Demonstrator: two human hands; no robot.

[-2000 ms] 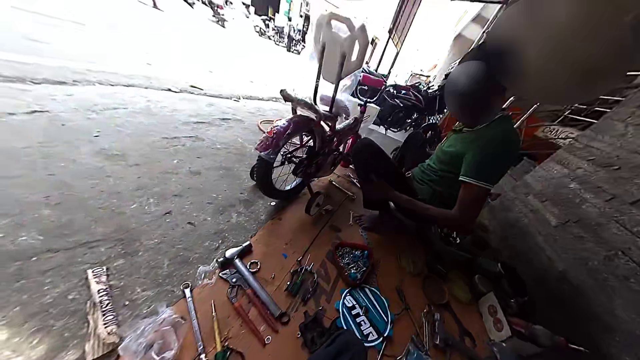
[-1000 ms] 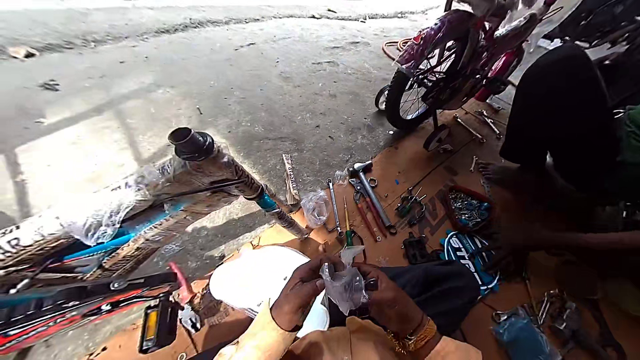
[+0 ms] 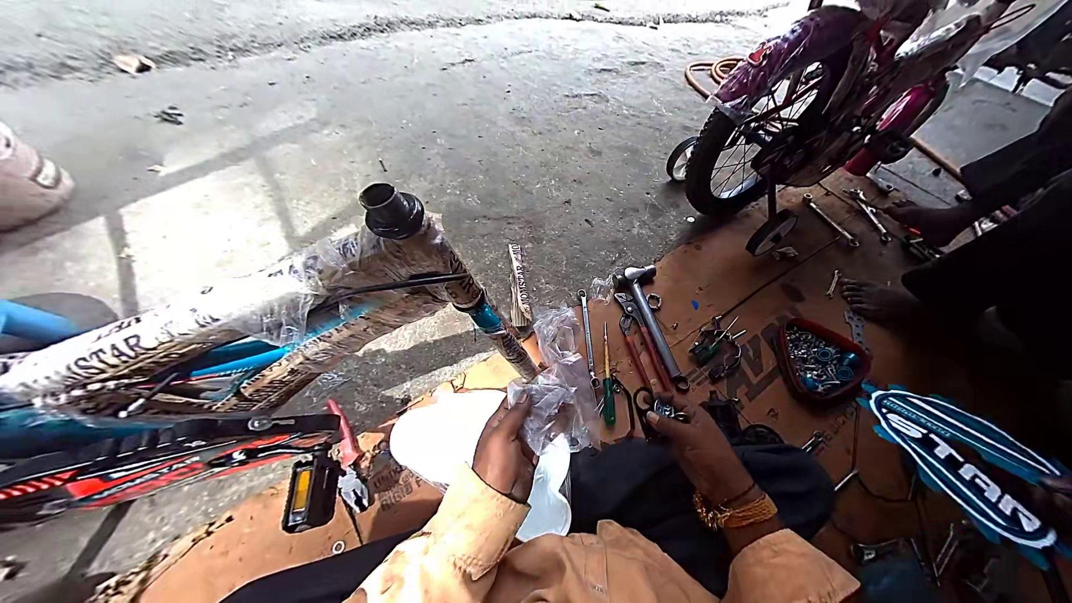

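Note:
My left hand (image 3: 506, 452) grips a crumpled clear plastic bag (image 3: 553, 402) above a white sheet-like piece (image 3: 444, 427) by my lap. In my right hand (image 3: 691, 440) is a small metal and black part (image 3: 666, 409), too small to name surely. Just beyond my hands lie a green-handled screwdriver (image 3: 608, 394), a combination wrench (image 3: 588, 335), red-handled pliers (image 3: 632, 327) and a hammer (image 3: 653, 331). To the left a bicycle frame (image 3: 276, 293), wrapped in plastic and printed paper, has a black cup-shaped part (image 3: 390, 211) on its head tube.
A red tray (image 3: 787, 356) of bolts and fittings stands on the cardboard (image 3: 720, 285). A small bicycle with training wheels (image 3: 737, 159) is at upper right. Another person's bare foot (image 3: 875, 297) is at right, near a blue printed plate (image 3: 955, 469). A pedal (image 3: 310, 492) and pliers (image 3: 353, 490) lie at left.
A second ago my hands were together at the plastic bag; now they are apart, the right one farther right with a small part. The blue printed plate has moved right, beside the other person.

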